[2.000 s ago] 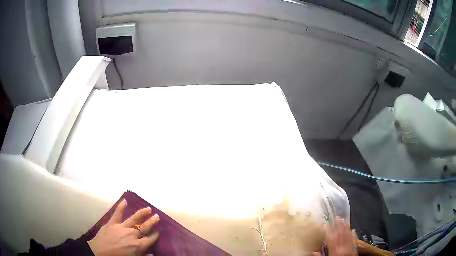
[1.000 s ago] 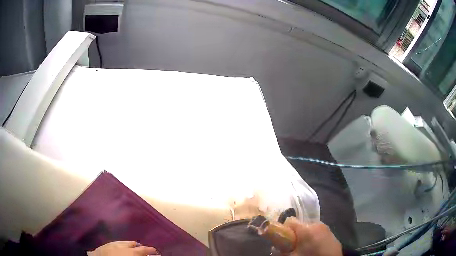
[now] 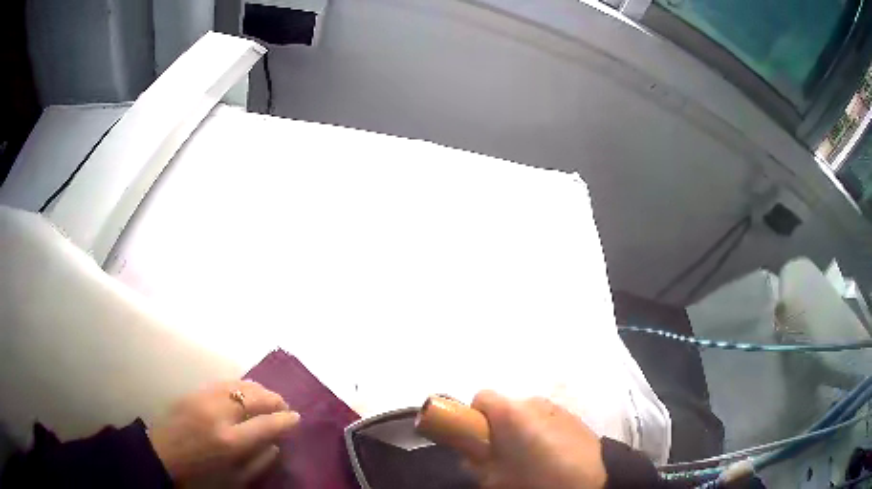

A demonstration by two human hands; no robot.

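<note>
The plum garment (image 3: 316,430) lies on the cream padded form (image 3: 86,325) at the bottom of the view, with one corner pointing up. My left hand (image 3: 220,435) rests on its left part, fingers bent towards the right, a ring on one finger. My right hand (image 3: 531,444) is closed on the orange-brown handle of the steam iron (image 3: 397,454). The iron's dark plate with its pale metal rim is at the garment's right edge; whether it presses on the cloth is unclear. The lower parts of garment and iron are cut off.
The white-covered ironing table (image 3: 382,239) lies behind the form, with a slanting white bar (image 3: 158,143) at its left. Blue and pale hoses (image 3: 813,430) run at the lower right. A twisted blue-and-white cord (image 3: 727,342) crosses above them. Another padded form (image 3: 822,296) stands at far right.
My right hand has taken hold of the iron and brought it left to the garment. My left hand lifted its fingers from the cloth's top corner and now lies further up than one second ago.
</note>
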